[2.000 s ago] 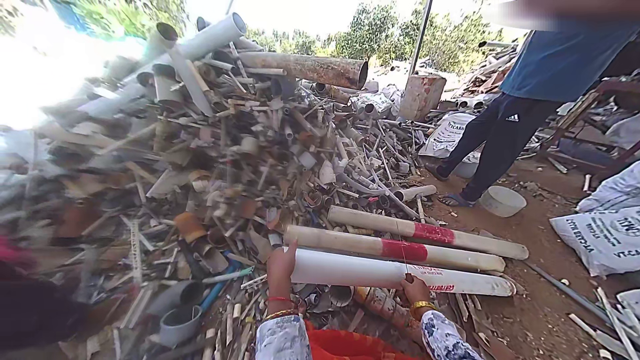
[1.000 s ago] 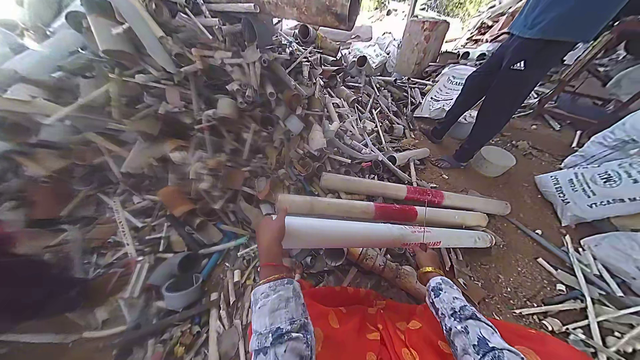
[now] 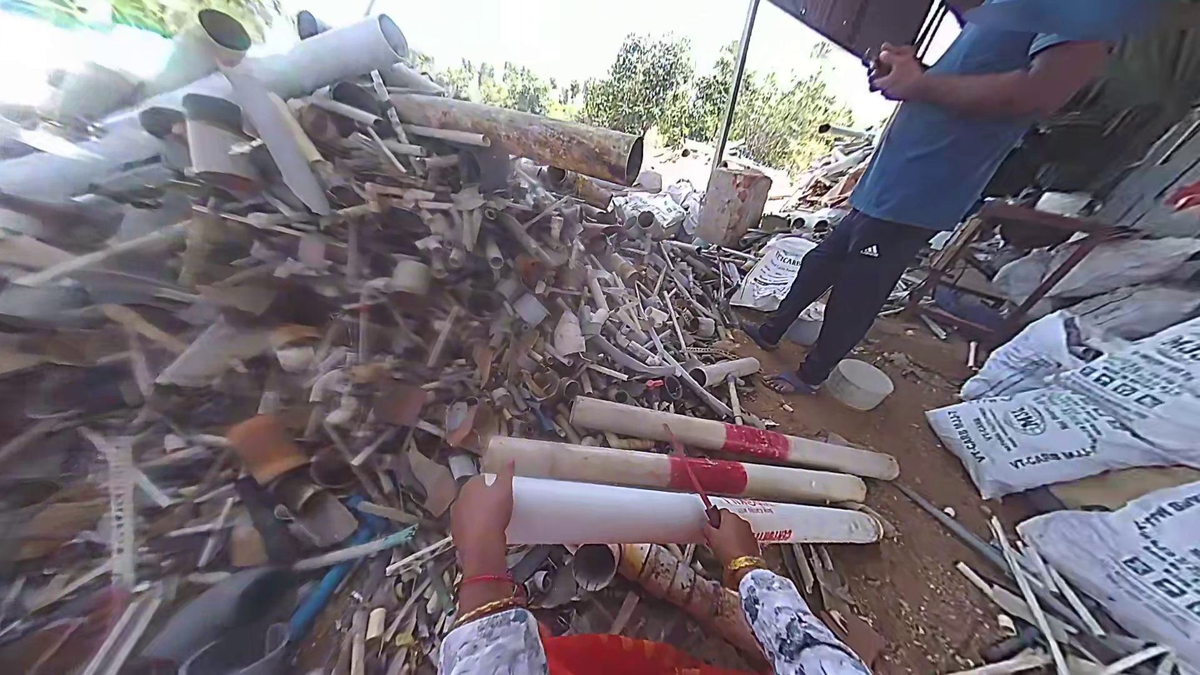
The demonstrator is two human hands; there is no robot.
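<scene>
A white plastic pipe with red print (image 3: 609,511) lies across in front of me. My left hand (image 3: 483,511) grips its near left end. My right hand (image 3: 729,536) is closed on the dark handle of a thin, reddish tool (image 3: 689,466), perhaps a blade, which slants up over the white pipe toward the banded ones. Beyond the white pipe, and roughly alongside it, lie two cream pipes, the nearer (image 3: 581,462) and the farther (image 3: 656,424), each with a red band. A stained, brownish pipe (image 3: 666,577) passes beneath my right forearm.
A heap of scrap pipes (image 3: 375,309) fills the left side. A person in a blue shirt (image 3: 937,141) stands at the back right, near a round white tub (image 3: 860,384). Printed white sacks (image 3: 1031,427) and loose thin pipes (image 3: 1031,572) lie at the right.
The standing person's hands, out of frame earlier, now show in front of the blue shirt. The view has tilted up since one second ago. My left hand stays at the white pipe's end.
</scene>
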